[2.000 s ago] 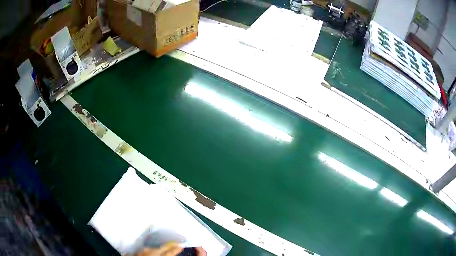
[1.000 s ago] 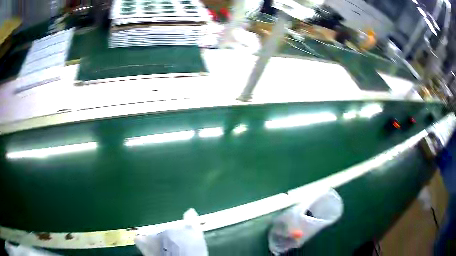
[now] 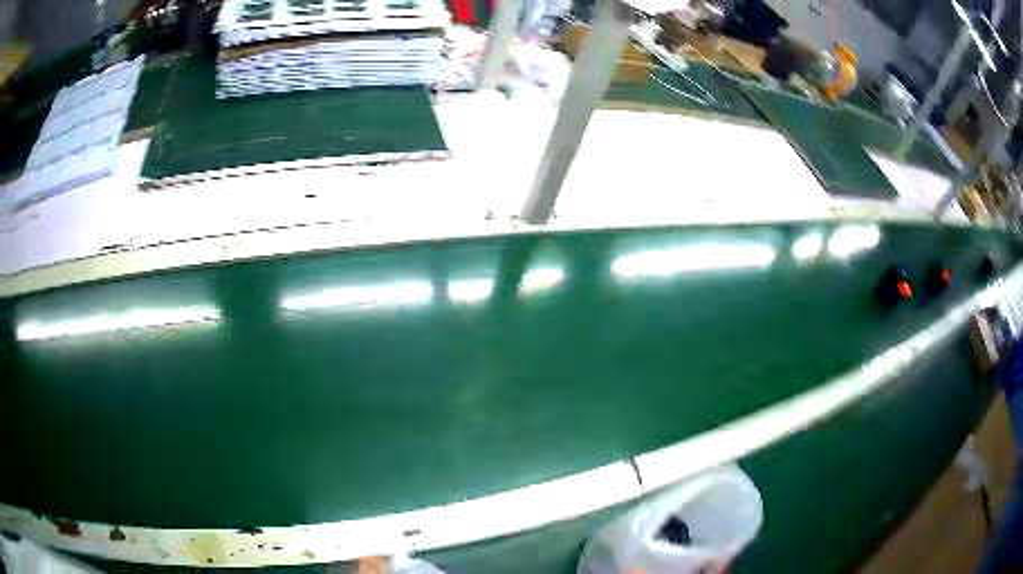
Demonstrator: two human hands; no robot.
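Note:
A milky white bag (image 3: 727, 510) stands open at the bottom edge, right of centre, with a small black speaker (image 3: 673, 530) inside. A faint orange-pink patch shows low on this bag, too blurred to name. A small part of a hand, by its place my left hand (image 3: 371, 565), shows at the bottom edge left of centre, cut off. A bit of white bag (image 3: 413, 567) is beside it; whether the hand holds it is hidden. My right hand is not seen. Another white bag (image 3: 43, 556) is cut off at the bottom left corner.
The green belt (image 3: 449, 392) crosses the view with a worn white strip (image 3: 561, 497). Black speakers with orange tabs (image 3: 895, 287) sit at its far right. Behind are a grey post (image 3: 574, 123) and a stack of printed sheets (image 3: 331, 65). A person's blue sleeve (image 3: 1010, 448) is at the right edge.
The view has swung right from the cartons, then only slightly in the last second. The bag with the speaker sits lower in view. A hand part now shows where a bag stood. The belt speakers look slightly nearer.

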